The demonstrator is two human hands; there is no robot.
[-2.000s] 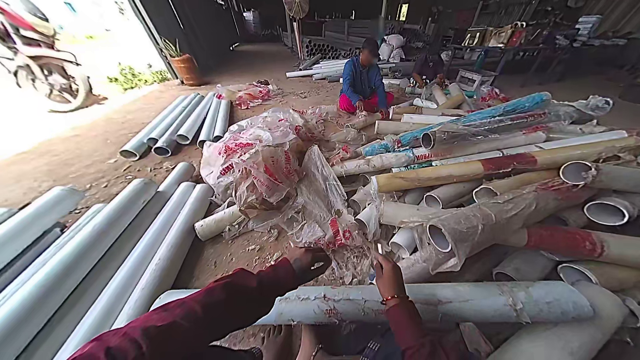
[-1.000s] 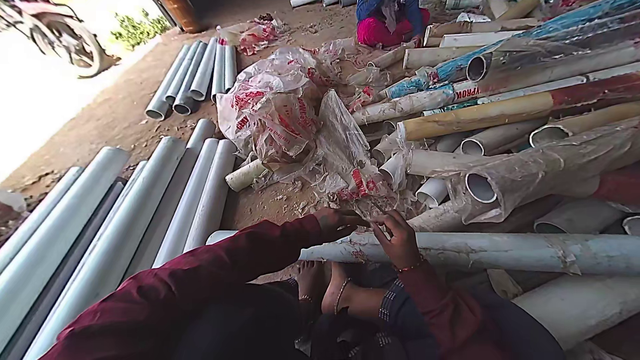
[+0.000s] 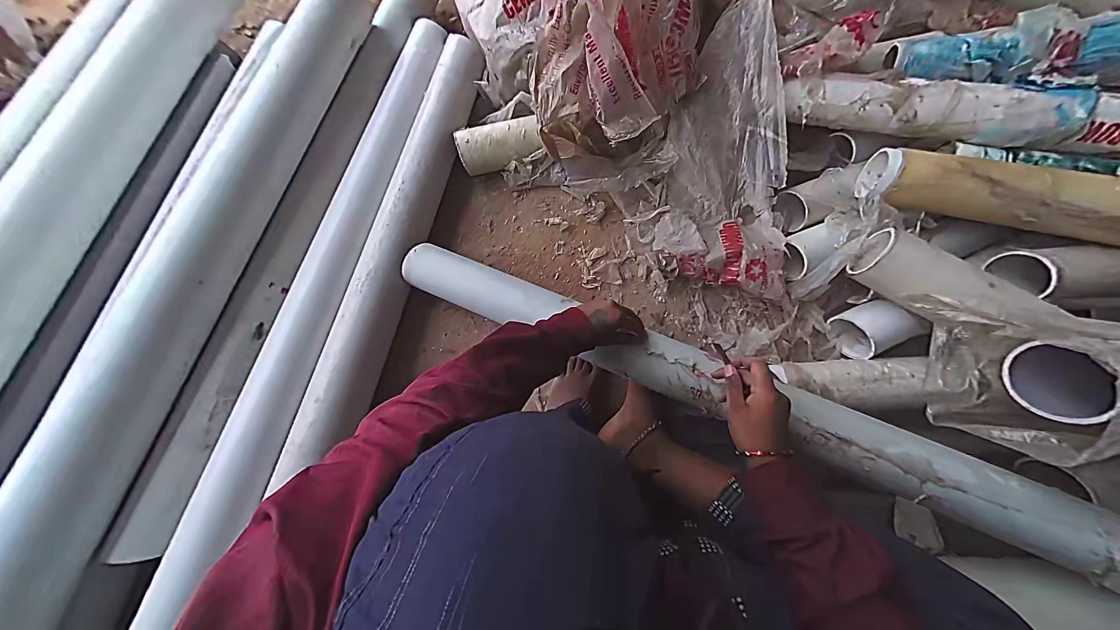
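A pale plastic pipe lies slantwise across my feet, bare and smooth at its left end, with torn film or residue along its middle. My left hand rests on top of the pipe, fingers curled down; whether it grips anything is hidden. My right hand is at the pipe's peeling middle, thumb and fingers pinched on a small dark thin tool, whose kind is too small to tell. Loose scraps of film lie just beyond the pipe, near both hands.
Several smooth pale pipes lie side by side at the left. A heap of crumpled printed plastic wrap stands beyond my hands, beside a short pipe piece. Wrapped and dirty pipes are piled at the right. Shavings litter the dirt floor.
The view has tilted down and closer, and the person in blue has left it. Both hands remain by the pipe; my left hand now lies on top of it, farther from my right.
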